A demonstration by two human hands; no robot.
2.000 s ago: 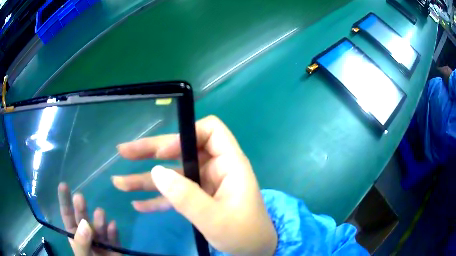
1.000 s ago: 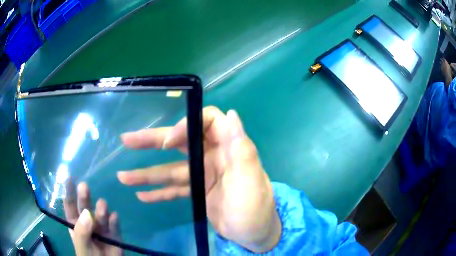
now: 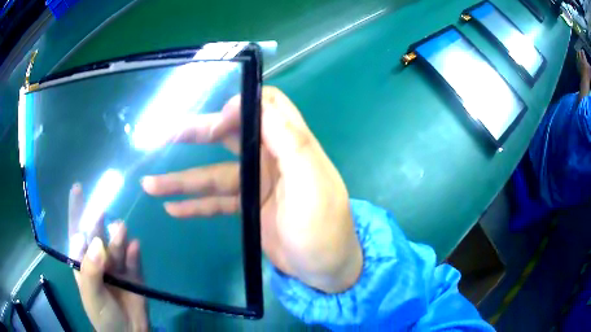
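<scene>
A clear touch panel (image 3: 188,246) with a black border is held up, tilted, in front of me, with bright light reflections across it. A thin gold flex cable (image 3: 30,68) sticks up from its far left corner. My left hand (image 3: 110,279) grips the near edge at the lower left, thumb on the near side and fingers seen through the glass. My right hand (image 3: 295,188) is at the right edge, its fingers reaching behind the glass and seen through it. Its thumb and index fingertip are lost near the border and glare, so its contact is unclear.
Two display modules (image 3: 476,84) with gold tabs lie in a row on the green bench (image 3: 389,162) at right. Dark frames (image 3: 45,308) lie at lower left. A person in a blue smock (image 3: 564,149) is at far right. A cardboard box (image 3: 476,266) stands below the bench edge.
The panel has risen in view and its lower right corner now shows. The reflections have shifted and grown. The right hand has moved up with it, its thumb no longer on the near side.
</scene>
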